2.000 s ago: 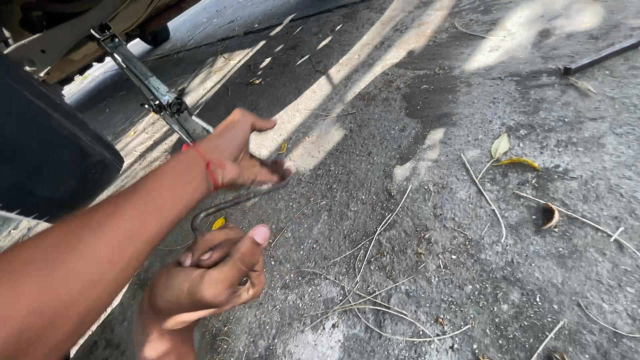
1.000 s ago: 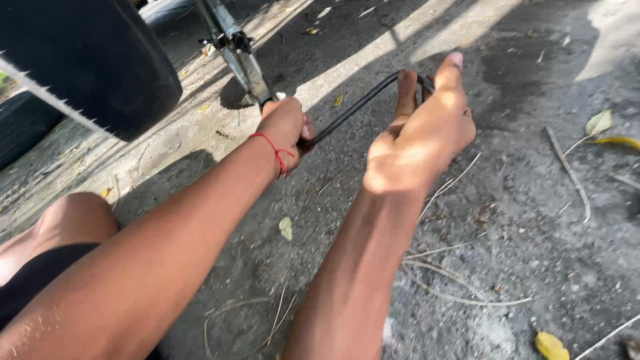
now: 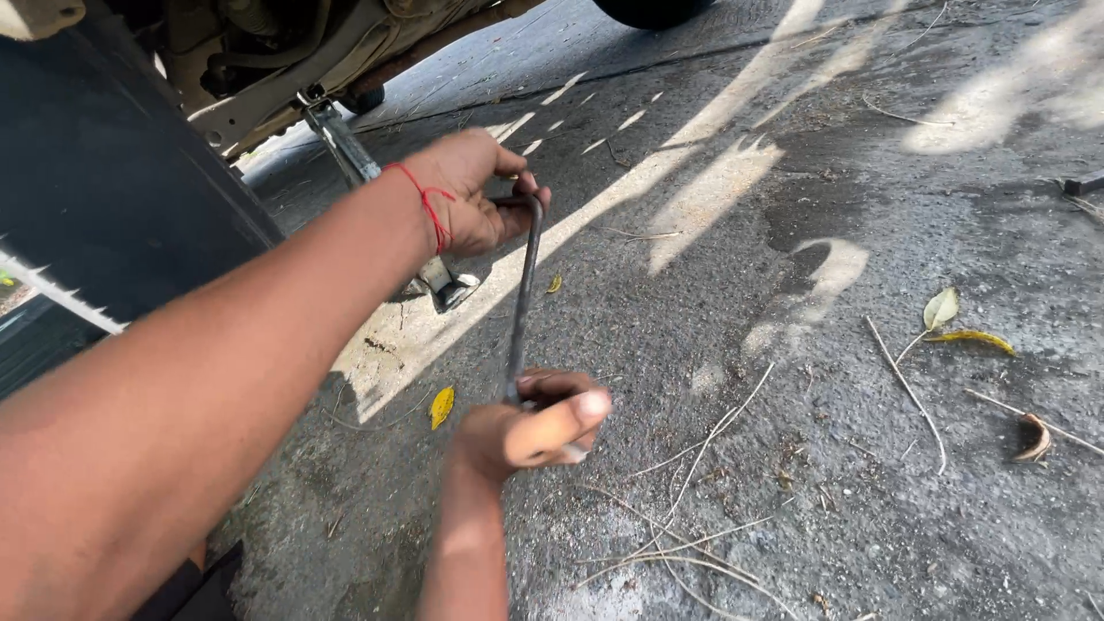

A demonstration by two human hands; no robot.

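Note:
A scissor jack [image 3: 343, 148] stands under the sill of a raised vehicle [image 3: 285, 82], its base on the concrete. A dark bent metal crank handle [image 3: 524, 297] runs between my hands. Around its upper bend curls my left hand [image 3: 483, 194], with a red string on the wrist; this hand hides the middle of the jack and the handle's far end. My right hand [image 3: 539, 423] is closed around the handle's lower end, thumb outward. Whether the handle is joined to the jack cannot be seen.
A large dark tire or panel [image 3: 129, 164] fills the upper left. Another vehicle tire [image 3: 653, 10] shows at the top. Dry twigs [image 3: 690, 552], a yellow leaf [image 3: 442, 407] and more leaves lie on the concrete. A dark metal bar end [image 3: 1085, 185] lies at the right edge.
Since one second ago my right hand has swung from the right of my left hand to below it, carrying the handle's end round. The view has shifted.

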